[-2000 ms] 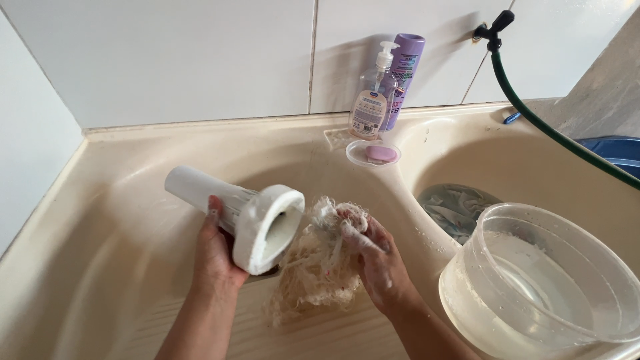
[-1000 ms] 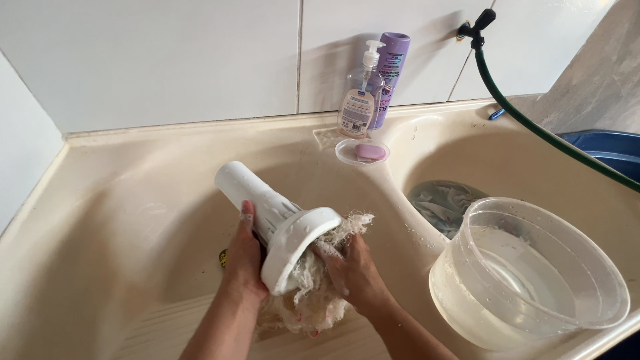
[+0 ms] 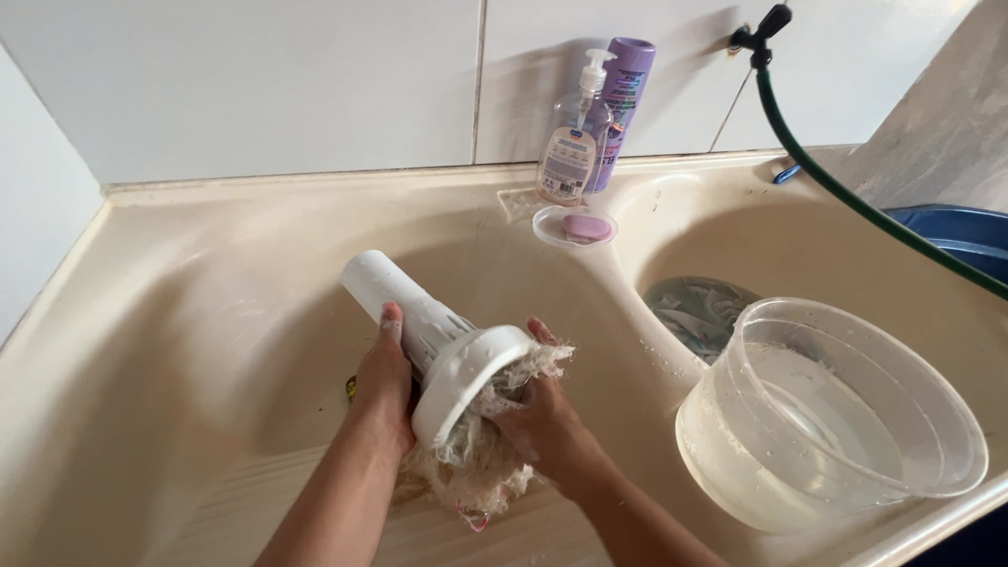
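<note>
My left hand (image 3: 386, 378) grips a white plastic tube with a wide flared end (image 3: 425, 331), perhaps a washing machine agitator part. The tube tilts, its narrow end up and to the left, its flared rim facing down and right. My right hand (image 3: 535, 417) holds a frayed, pale mass of wet fibres (image 3: 480, 465) against the inside of that rim; the fibres hang below it. Foam shows on the fingers. Some right fingers are hidden by the fibres and rim.
Around my hands is a cream laundry sink (image 3: 236, 228). At right stand a clear plastic tub with water (image 3: 787, 441) and a basin holding soaked cloth (image 3: 693, 311). Behind are a pump bottle (image 3: 571, 150), a purple bottle (image 3: 630, 94), pink soap (image 3: 587, 227) and a green hose (image 3: 850, 205).
Two seconds ago the fibres were in my right hand beside the flared end; now they are pressed inside its rim. The tube's flared end has tipped downward.
</note>
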